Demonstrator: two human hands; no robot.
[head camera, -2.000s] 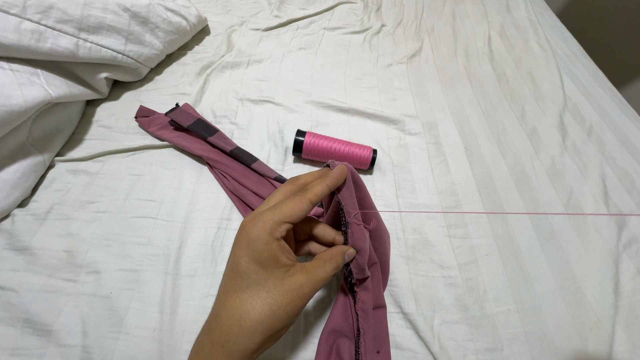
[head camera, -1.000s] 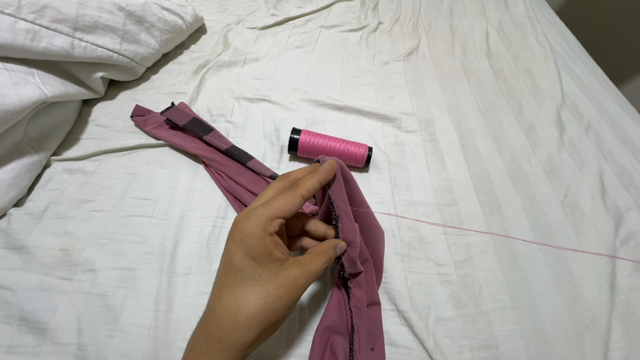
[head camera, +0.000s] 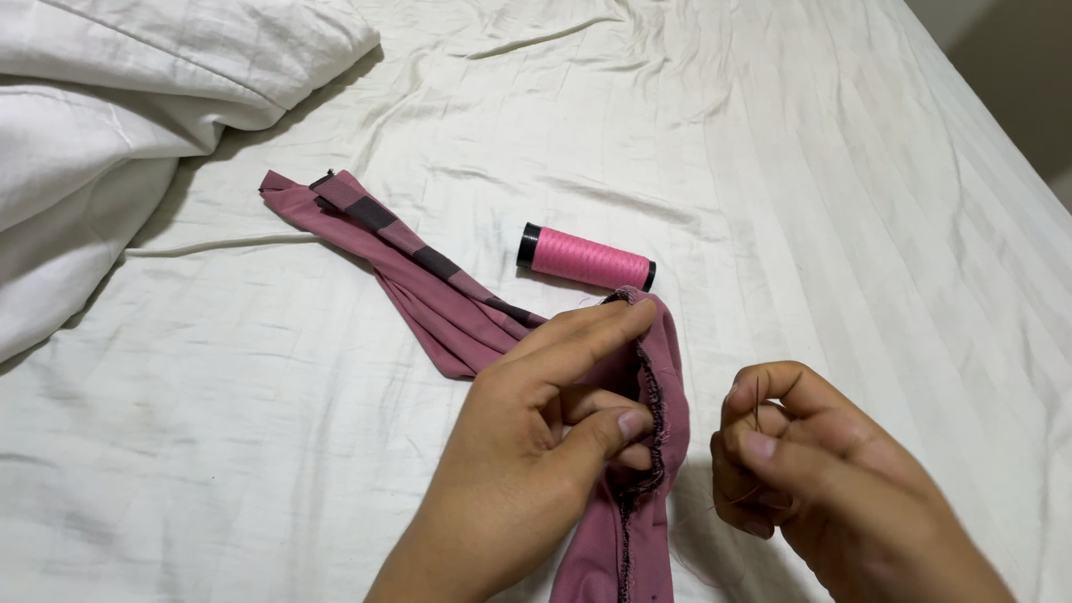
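Note:
My left hand (head camera: 536, 435) pinches the edge of a mauve fabric piece (head camera: 670, 377) along its dark overlocked seam. The cloth runs down past my wrist and also up to the left, where a strip with dark checks (head camera: 435, 261) lies along it. To the right, apart from the cloth, my right hand (head camera: 804, 461) holds a sewing needle (head camera: 757, 402) upright between thumb and fingers. Fine pink thread hangs in loops below and beside that hand. A spool of pink thread (head camera: 590, 256) with black ends lies on its side just beyond the cloth's fold.
A wrinkled white bed sheet (head camera: 837, 209) lies under everything. At the upper left is a bunched white quilt or cover (head camera: 100, 151). The bed's edge runs down the right side, with a darker area beyond it.
My right hand, out of view in both earlier frames, has come in at the right with the needle. The thread that stretched off to the right now hangs slack. My left hand keeps its hold.

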